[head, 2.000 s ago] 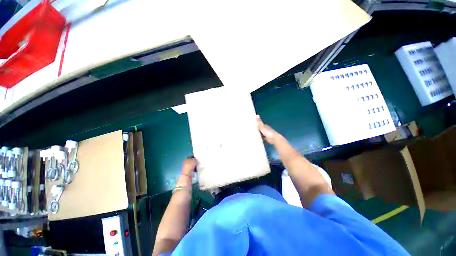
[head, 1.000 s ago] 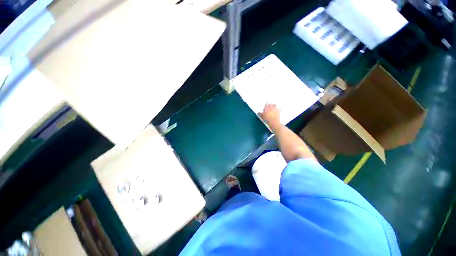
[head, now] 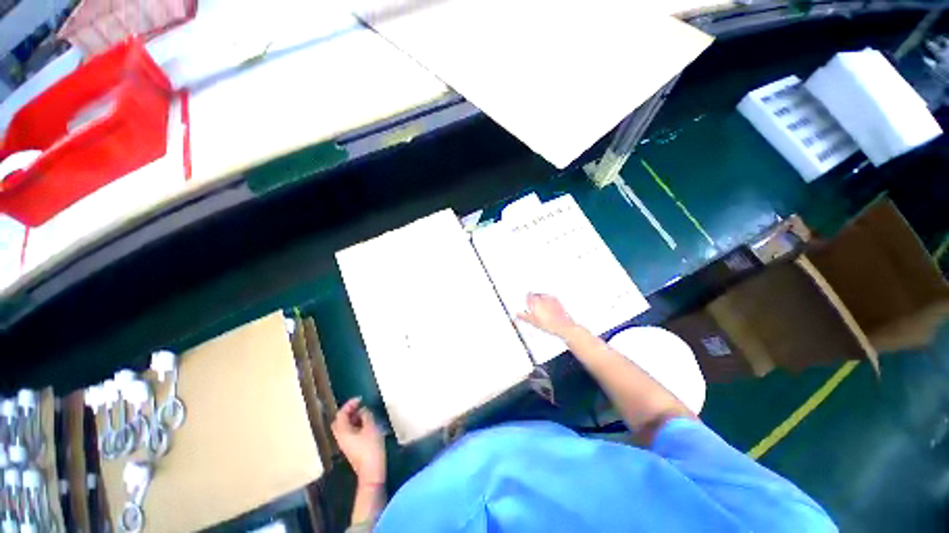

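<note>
A pale cardboard sheet point(head: 427, 333) lies on the green bench in front of me. A white parts tray point(head: 593, 265) with rows of small dark marks lies against its right side. My right hand point(head: 546, 314) is over the tray's lower left part, fingers bent down; glare hides whether it pinches anything. My left hand point(head: 359, 432) is left of the sheet's lower corner, beside the cardboard stack, with fingers loosely curled and nothing visible in it. Small faint marks show on the sheet, too washed out to name.
Coiled cable assemblies point(head: 135, 416) lie on stacked cardboard point(head: 234, 422) at left. A large pale sheet point(head: 552, 73) overhangs the shelf edge. A red bin point(head: 88, 135) stands on the shelf. White spare trays point(head: 801, 130) are far right, an open carton point(head: 885, 281) below. A white round thing point(head: 661, 370) is beside me.
The parts tray has moved left from apart to against the sheet, my right hand still at it. My left hand has come into view. The camera view has turned back left.
</note>
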